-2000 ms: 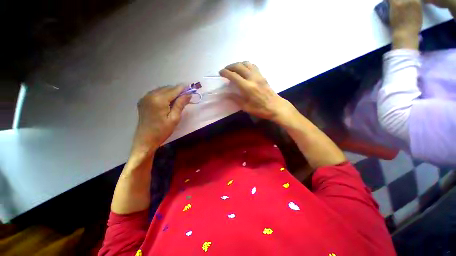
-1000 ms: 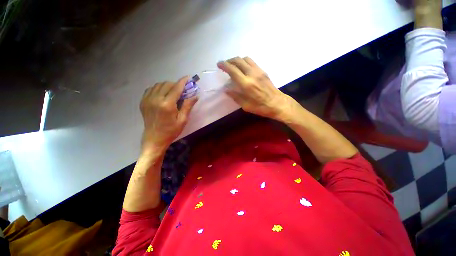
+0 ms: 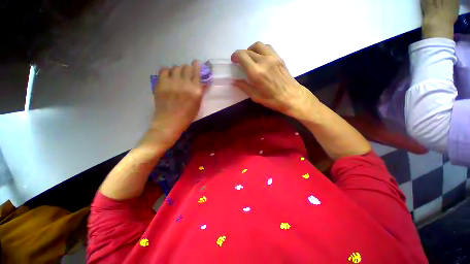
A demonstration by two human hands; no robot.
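Note:
A light-purple coiled cord (image 3: pixel 206 73) shows at the fingertips of my left hand (image 3: pixel 178 95), which is closed over it. A purple-blue end of the same piece sticks out on the far left side of that hand. A clear plastic sleeve (image 3: pixel 221 77) spans between my hands, its open end toward my right hand (image 3: pixel 268 75). My right hand grips the sleeve between thumb and fingers. The cord's end lies at or inside the sleeve; which one is hard to tell. Both hands are over the table's near edge.
The white table (image 3: pixel 103 118) runs diagonally with a dark edge. A co-worker's white sleeve (image 3: pixel 430 93) and hand are at the upper right. Dark purple packs (image 3: pixel 172 162) show below the table edge. Mustard cloth (image 3: pixel 36 234) is at lower left. A red stool (image 3: pixel 386 135) stands on checked floor.
My left hand has turned palm-down over the cord piece and moved closer to the sleeve. The purple end now shows behind it. My right hand has shifted slightly away from my body.

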